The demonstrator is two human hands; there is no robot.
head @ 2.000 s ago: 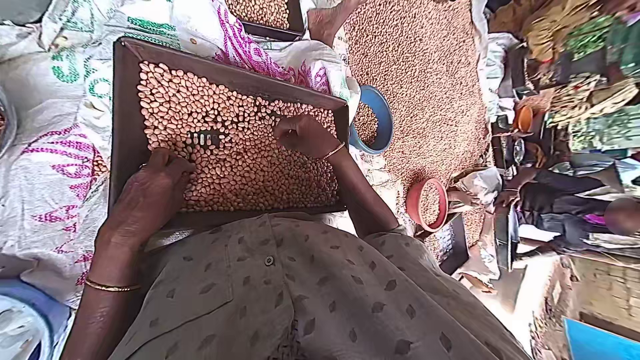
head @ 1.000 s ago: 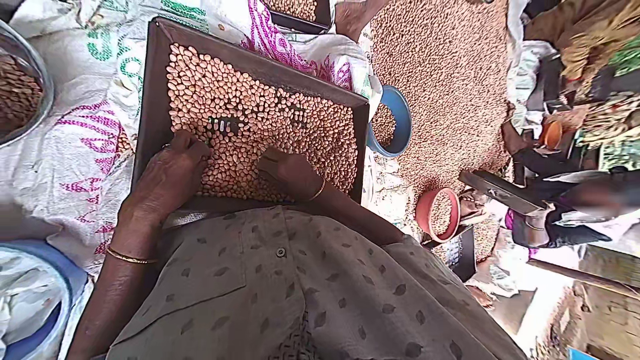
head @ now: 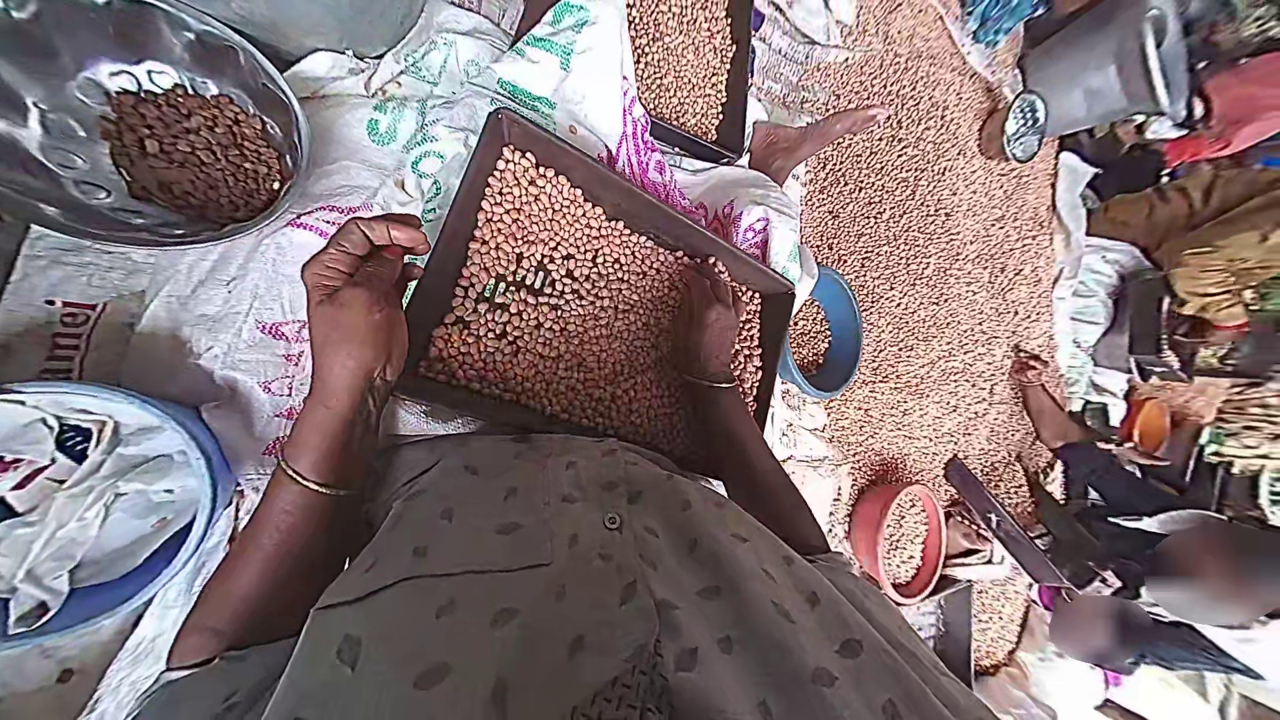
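Note:
A dark rectangular tray point(head: 640, 225), full of shelled peanuts point(head: 580, 330), lies tilted in view before my body. Small gaps among the nuts show the tray's bottom left of its middle. My left hand point(head: 360, 290) is raised just off the tray's left edge, fingers curled and thumb near the fingertips; whether something small is pinched there is too small to tell. My right hand point(head: 710, 325) rests down among the nuts in the right part of the tray, its fingertips partly hidden by them.
At upper left stands a steel bowl point(head: 60, 200) with darker nuts; a blue tub point(head: 215, 450) with white sacking sits below. Printed sacks point(head: 380, 150) lie underneath. Right are a blue bowl point(head: 840, 330), a red bowl point(head: 870, 530), a large nut heap point(head: 930, 250), another tray point(head: 738, 80) and other people.
My left hand has left the nuts and moved out past the tray's left edge. My right hand has shifted toward the tray's right side. The view has swung left.

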